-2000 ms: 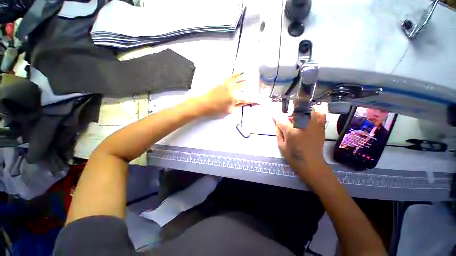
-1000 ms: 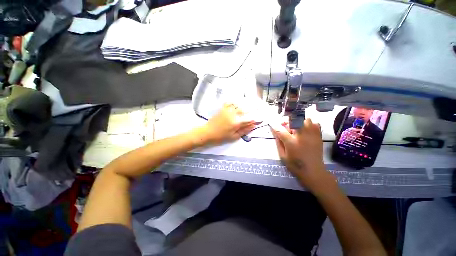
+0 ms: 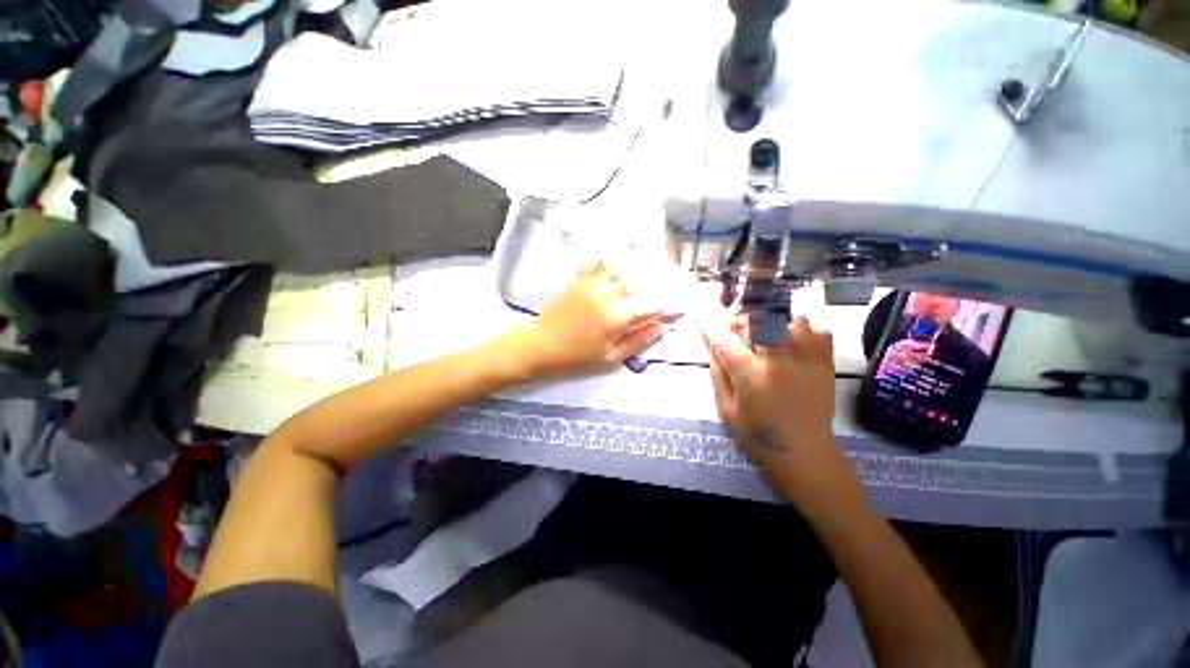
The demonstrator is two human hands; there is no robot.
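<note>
A pale, overexposed fabric piece [image 3: 555, 242] with a thin dark edge lies on the machine bed, left of the needle area. My left hand [image 3: 594, 324] is on its near edge, with the fingertips pinched together. My right hand [image 3: 770, 379] is just in front of the presser foot [image 3: 770, 326], fingers bent and close together; glare hides what is between the fingertips. The white sewing machine head [image 3: 914, 157] stands above my right hand. The fabric between the two hands is washed out by light.
A dark grey fabric piece [image 3: 313, 209] and a stack of white pieces [image 3: 418, 98] lie at left. A loose fabric heap [image 3: 65, 287] is at far left. A lit phone [image 3: 929, 365] and slim black tool [image 3: 1094, 385] lie right. A ruler strip [image 3: 587, 441] runs along the front edge.
Since two seconds ago, a pale piece with a rounded dark edge has appeared left of the needle. My left hand has moved nearer the front edge, its fingers drawn together. My right hand stays near the foot.
</note>
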